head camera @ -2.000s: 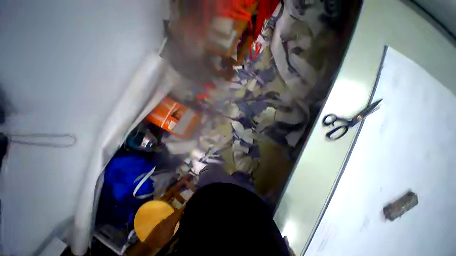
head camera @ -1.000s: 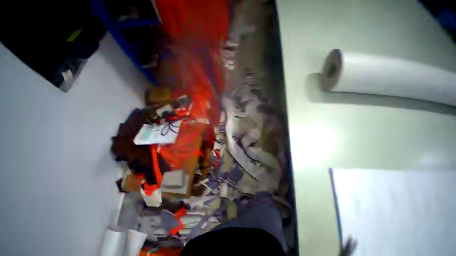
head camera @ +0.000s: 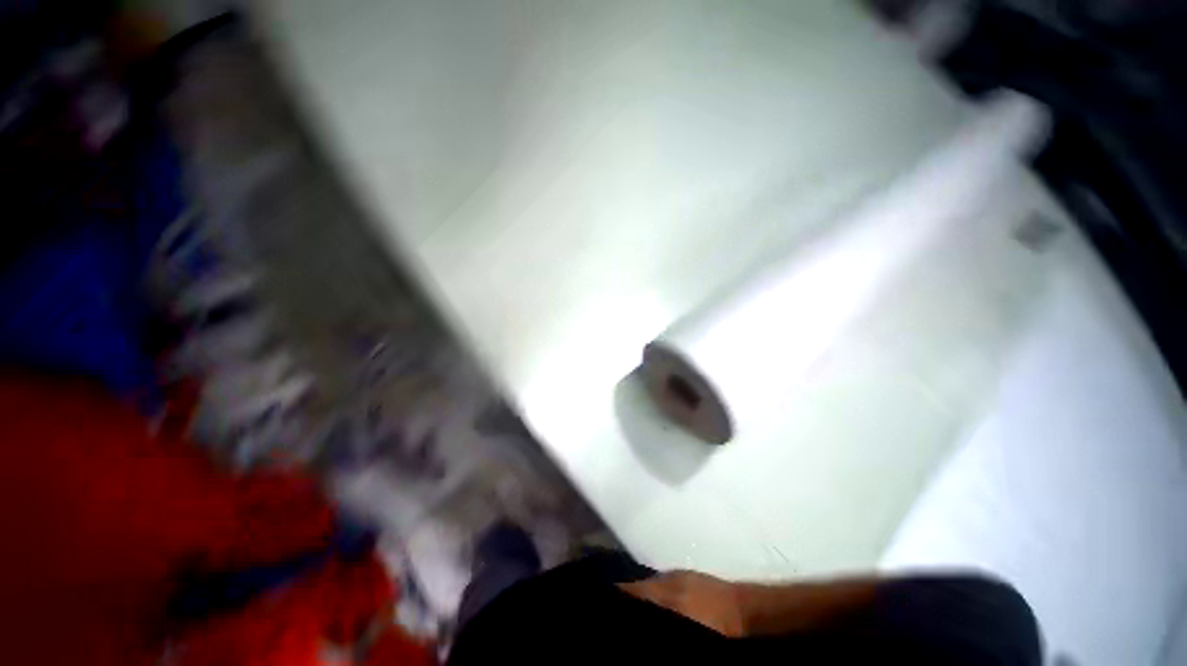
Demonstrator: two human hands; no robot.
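A white roll (head camera: 833, 273) with a dark hollow core lies on the pale table (head camera: 521, 156), its near end towards me. The white paper sheet (head camera: 1080, 455) lies at the right, with a small grey block (head camera: 1037, 232) near its far end. My right hand (head camera: 690, 600) is low at the bottom edge in front of my dark clothing, with the bare forearm and dark sleeve to its right. The hand is blurred and partly cut off, so its fingers cannot be made out. My left hand is not in view.
Blurred scraps and pale cloth (head camera: 260, 351) lie on the floor left of the table edge. A red-orange fabric heap (head camera: 143, 520) is at the lower left, with a blue thing (head camera: 78, 299) above it. Dark shapes stand beyond the table's far side.
The view has swung towards the table. The roll now appears lower and slanted, and the sheet is at the right. The shears are out of view. My right forearm has come into view.
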